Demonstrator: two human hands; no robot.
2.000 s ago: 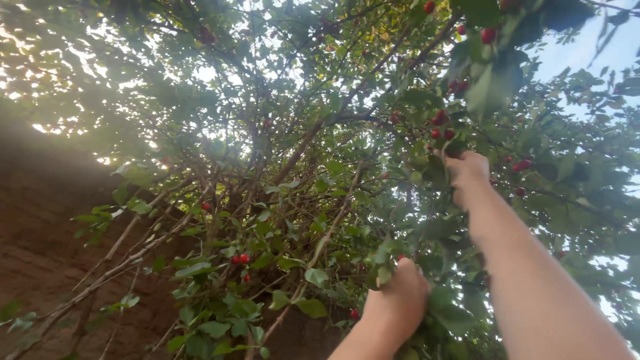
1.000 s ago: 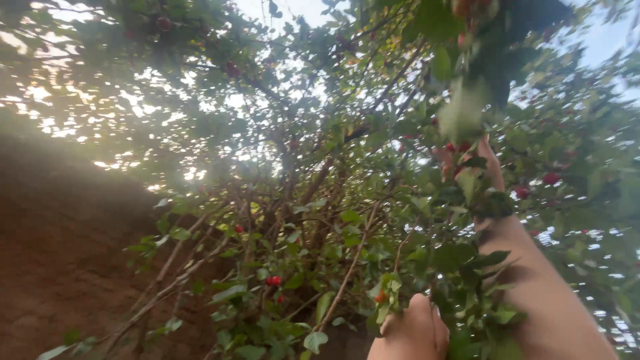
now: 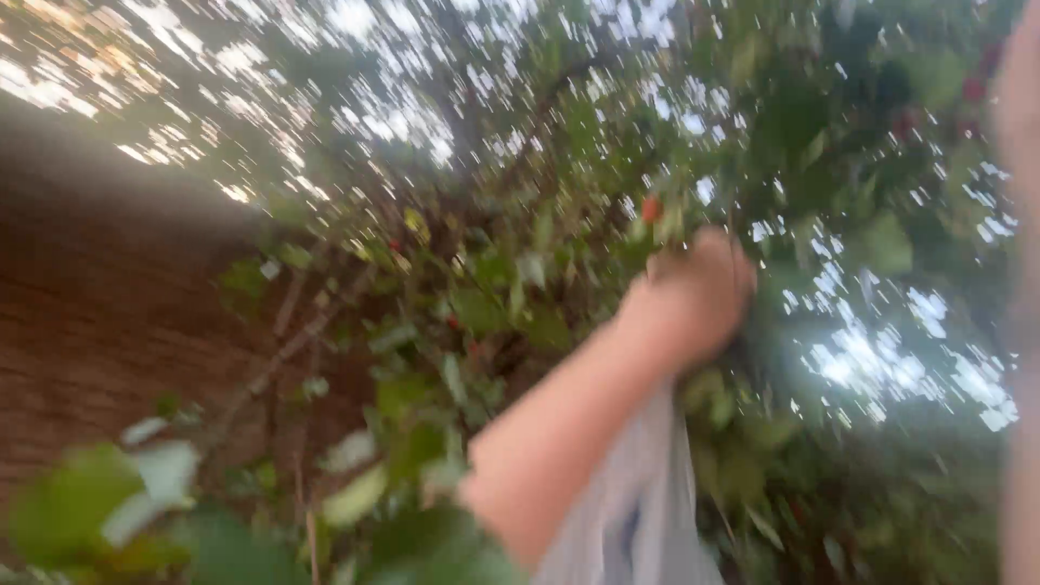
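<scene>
My left hand [image 3: 703, 296] is raised among the leaves, blurred, with its fingers curled near a small orange-red fruit [image 3: 652, 210]. Whether the fingers grip a twig or something else is unclear. Below the hand and partly behind the forearm hangs a whitish bag [image 3: 642, 496], apparently plastic; where it is held is hidden. Of my right arm only a blurred strip of forearm [image 3: 1022, 325] shows at the right edge, and the hand is out of the frame. Blurred red fruits [image 3: 975, 88] hang at the upper right.
A brown wall [image 3: 106, 325], apparently brick, fills the left side. Thin bare branches [image 3: 284, 353] cross in front of it. Large leaves [image 3: 77, 504] are close at the lower left, and dense foliage with bright sky gaps spreads overhead.
My left hand has moved up among the leaves. The whitish bag has come into sight below it. My right hand has left the frame. The view has shifted and is strongly blurred.
</scene>
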